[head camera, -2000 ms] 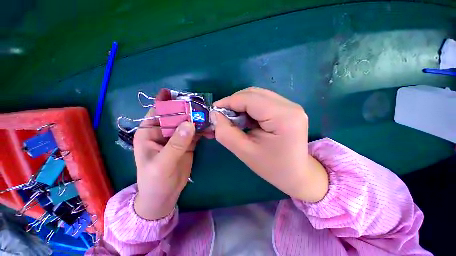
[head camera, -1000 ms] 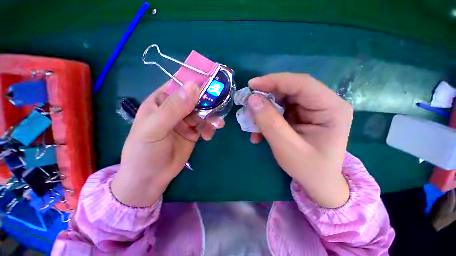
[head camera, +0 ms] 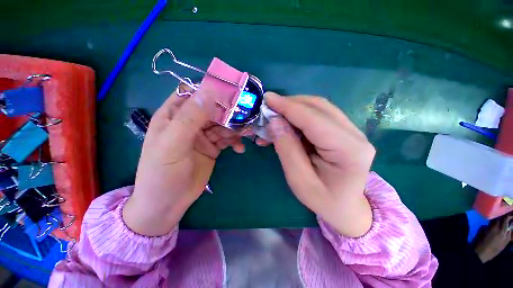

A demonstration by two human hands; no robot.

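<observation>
My left hand (head camera: 174, 152) holds a pink binder clip (head camera: 222, 84) with silver wire handles pointing up and left. The clip's jaws grip a round, shiny-rimmed watch head (head camera: 247, 104) with a dark face and a bright blue-white patch. My right hand (head camera: 326, 152) pinches a small crumpled white wad (head camera: 269, 121) between thumb and fingers against the right rim of the watch head. Part of the wad is hidden by the fingertips.
An orange-red tray (head camera: 79, 140) with blue, teal and black clips is at left. A blue stick (head camera: 132, 48) lies beyond it. A dark pen (head camera: 138, 121) lies beside my left hand. At right are a translucent white bottle (head camera: 467, 163), a white crumple (head camera: 490, 113) and another person's hand (head camera: 495, 239).
The wad, apart from the watch head a second ago, now touches its right rim. My right hand has moved left. The other person's hand has come into view at lower right.
</observation>
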